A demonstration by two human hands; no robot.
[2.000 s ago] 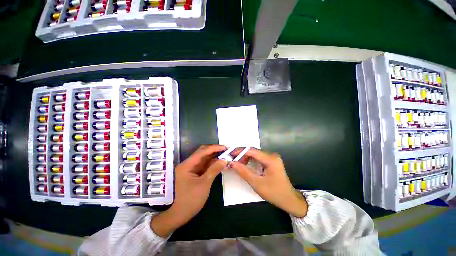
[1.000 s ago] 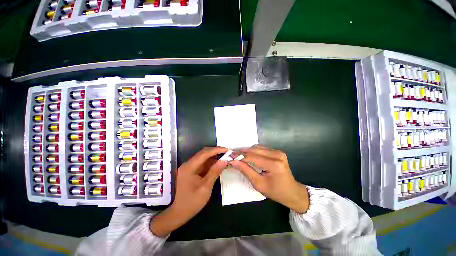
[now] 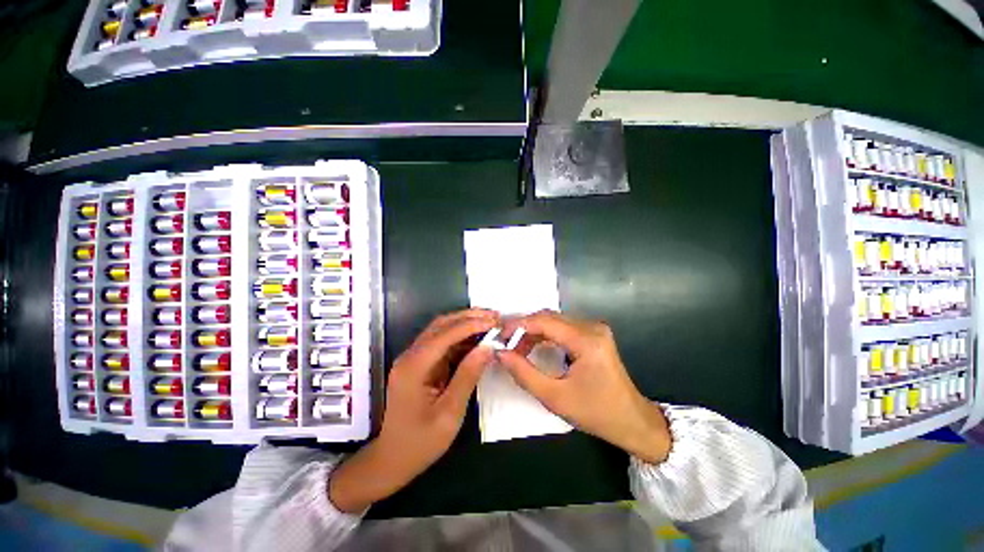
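Note:
My left hand [image 3: 427,383] and my right hand [image 3: 577,372] meet over a white sheet [image 3: 511,259] that lies lengthwise in front of me. Between their fingertips is a small component with a white strip [image 3: 516,337] sticking out. A second white end shows beside the left fingertips. The fingers hide most of the component, and I cannot tell how far the strip goes around it. The left tray [image 3: 372,313] holds columns of small red-ended cylinders, some with yellow bands; its right-hand columns look mostly white. One pocket near its top is empty.
A stack of white trays [image 3: 811,280] stands at the right, the top one holding white and yellow-banded pieces. An upper tray [image 3: 259,45] sits on the raised surface at the top left. A grey metal post [image 3: 583,54] with a square base plate [image 3: 581,160] stands beyond the sheet.
The strip's free ends look shorter than two seconds ago, and their angle between the fingertips has shifted. Both hands stay over the sheet and keep their hold.

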